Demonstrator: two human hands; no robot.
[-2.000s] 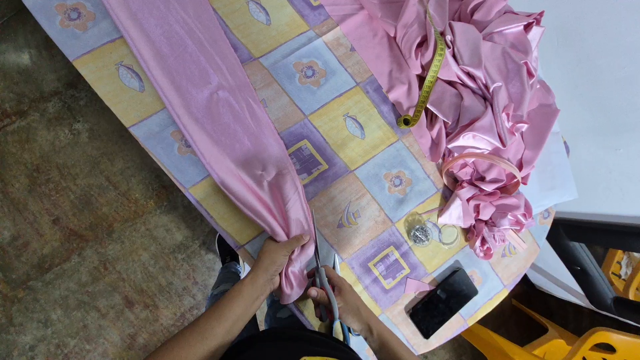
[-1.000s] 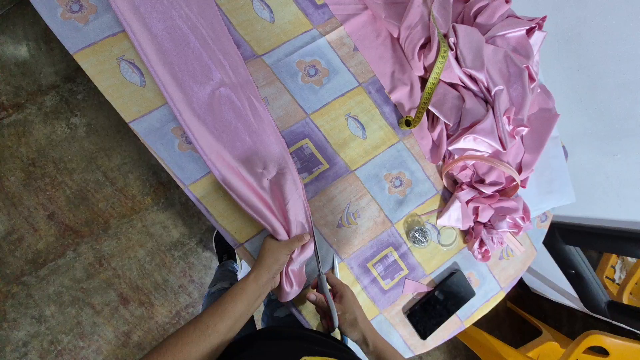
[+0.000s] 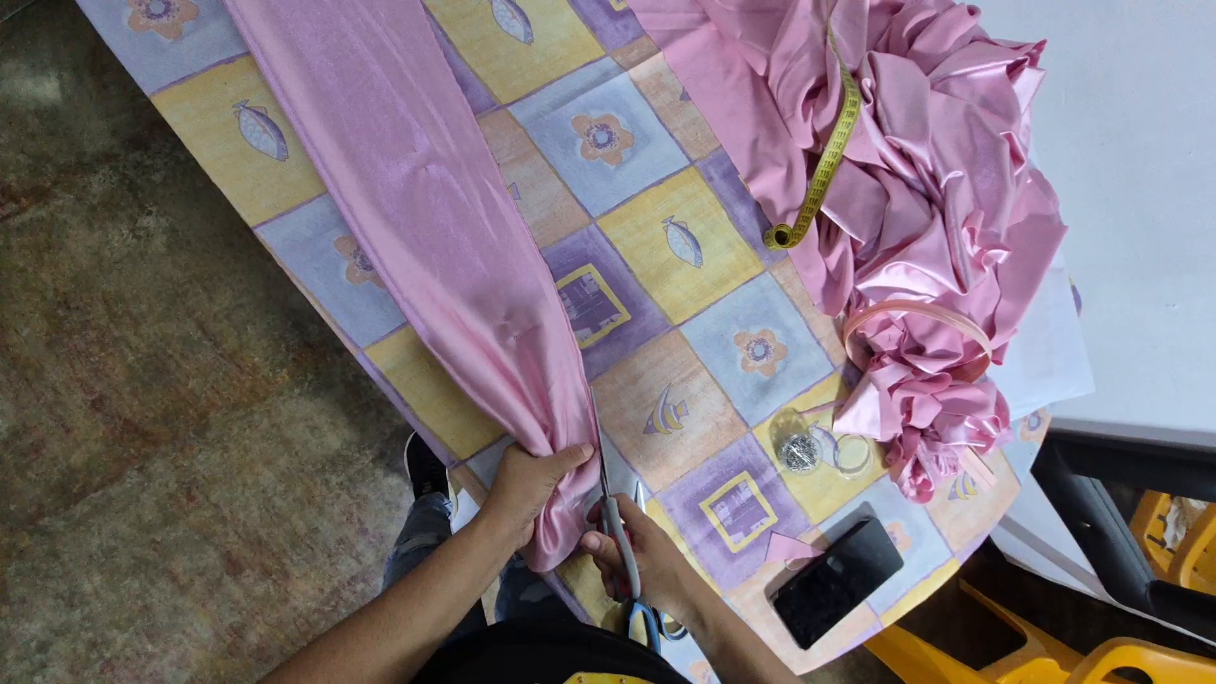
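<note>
A long folded strip of pink satin fabric (image 3: 418,180) runs down the patterned tablecloth (image 3: 684,380) toward me. My left hand (image 3: 532,484) pinches its gathered lower end, the thumb on top near the right edge. My right hand (image 3: 636,551) holds scissors with grey handles (image 3: 622,551), whose blades point away from me along the strip's right edge, beside my left thumb. Whether the blades are parted is hard to tell. A second pair of scissors with blue handles (image 3: 646,622) lies beneath my right wrist, partly hidden.
Crumpled pink satin (image 3: 931,190) fills the right side, with a yellow measuring tape (image 3: 831,157) and a pink ring-shaped band (image 3: 917,313) on it. Nearer are a clear container of pins (image 3: 800,451), its round lid (image 3: 853,456), a pink scrap (image 3: 790,548) and a black phone (image 3: 836,581). Yellow chairs (image 3: 1007,646) stand beyond.
The scissors and my right hand have shifted slightly against the fabric's right edge. My left hand keeps its hold at about the same place.
</note>
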